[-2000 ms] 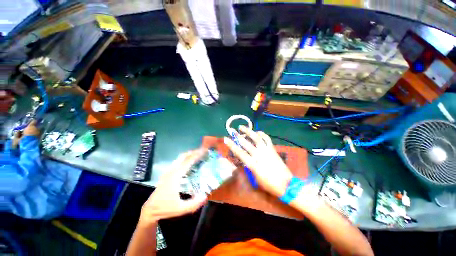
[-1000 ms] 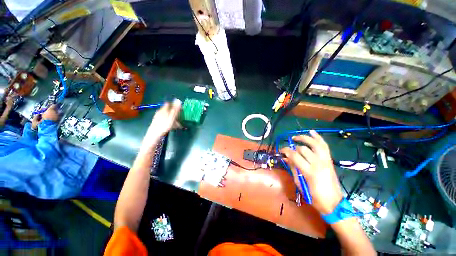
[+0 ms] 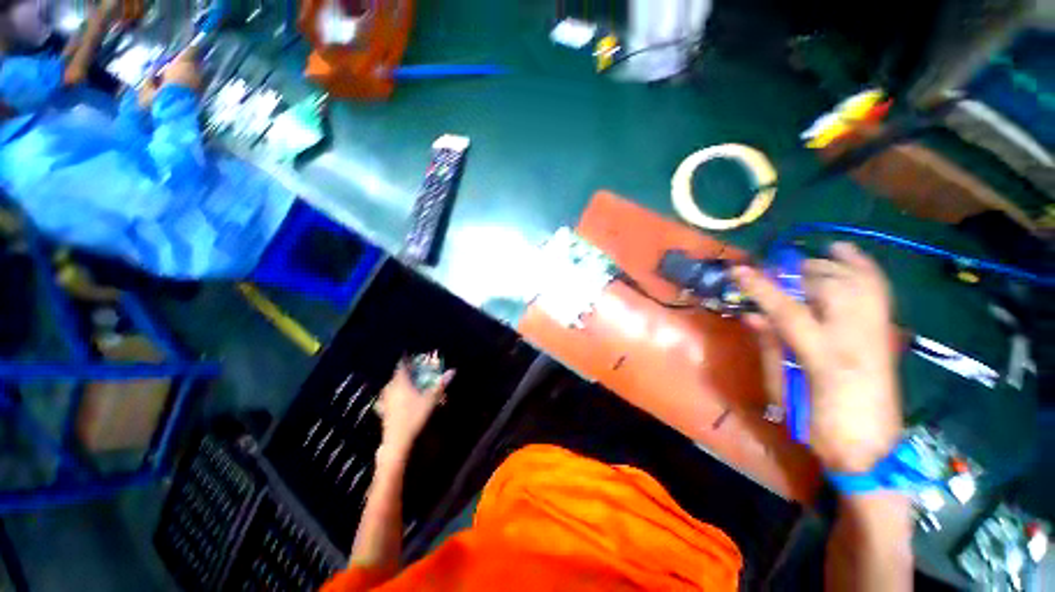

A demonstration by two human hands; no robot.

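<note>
My left hand [image 3: 403, 405] is low over the black slotted tray [image 3: 336, 422], with its fingers closed around the edge of a small circuit board [image 3: 428, 370]. My right hand [image 3: 839, 359] is over the right part of the orange-brown mat [image 3: 665, 359] with a blue pen-like tool [image 3: 796, 402] held under the palm. Its fingertips are at the dark connector block [image 3: 699, 278]; whether they grip it is blurred. Another board [image 3: 569, 278] lies at the mat's left edge, with a thin black lead running from it towards the block.
A remote control [image 3: 437, 197] lies left of the mat. A cream tape ring [image 3: 683, 191] is behind it. A blue cable [image 3: 926, 241] crosses at right, with boards [image 3: 943, 468] beyond my right wrist. A person in blue [image 3: 139, 185] works at the left. An orange-brown box [image 3: 359, 46] stands at the back.
The view has tilted down and turned. My left hand has moved from the back of the bench, where it held a green board, down to the tray. My right hand stays by the connector block.
</note>
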